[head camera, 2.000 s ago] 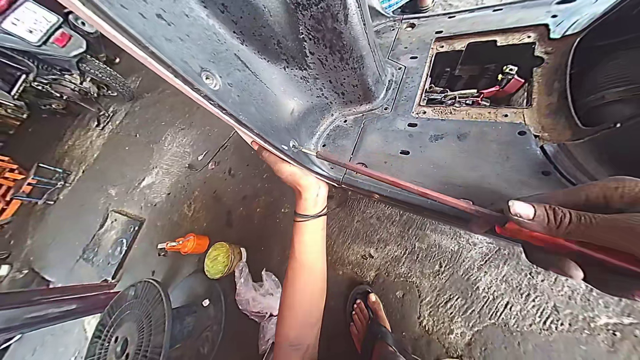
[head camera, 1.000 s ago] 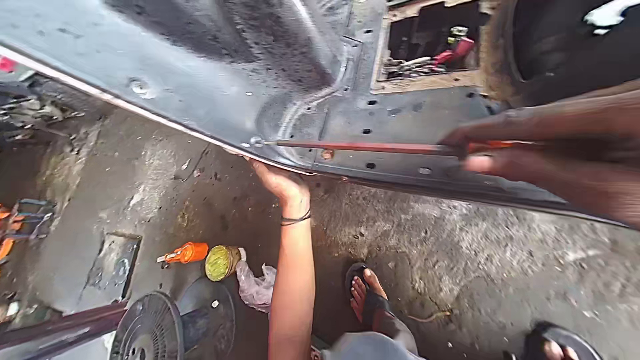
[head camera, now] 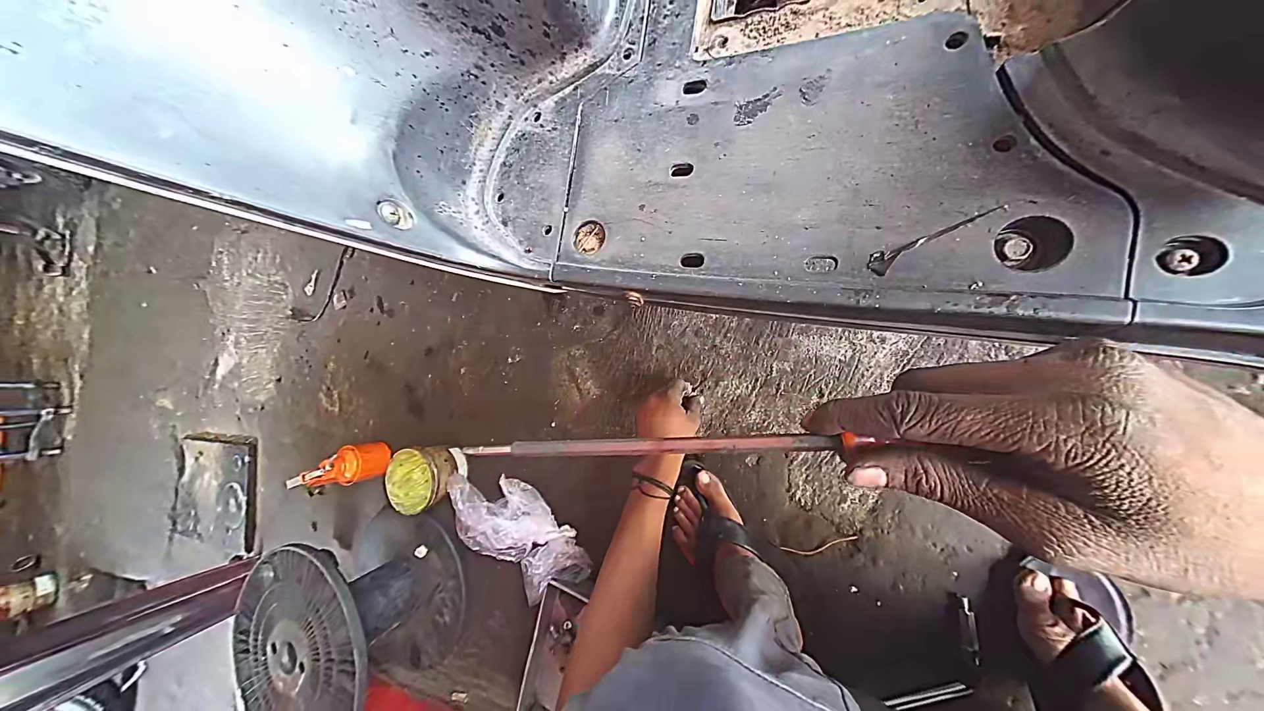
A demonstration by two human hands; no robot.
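Observation:
My right hand (head camera: 1047, 454), at the right, holds a long screwdriver (head camera: 671, 446) by its red handle. Its shaft points left, below the panel edge, and passes over my left wrist in the view. My left hand (head camera: 670, 410), with a dark band at the wrist, hangs below the panel with its fingers curled; whether it holds something small cannot be made out. Across the top lies the dark floor panel of a scooter body (head camera: 790, 188), with slots, a Phillips screw (head camera: 1183, 257) in a recess at the right and a screw (head camera: 395, 213) on the curved part at the left.
On the ground at the lower left are an orange bottle (head camera: 357, 462), a round container with yellow-green contents (head camera: 415, 481), a crumpled plastic bag (head camera: 513, 528) and a black plastic spool (head camera: 296, 637). A metal tray (head camera: 538, 647) stands by my left forearm. My sandalled feet are below the panel.
My left hand has come down from the panel's edge. The screwdriver, earlier with its tip at the panel's edge, has moved off it with my right hand. The view has shifted closer to the floor panel.

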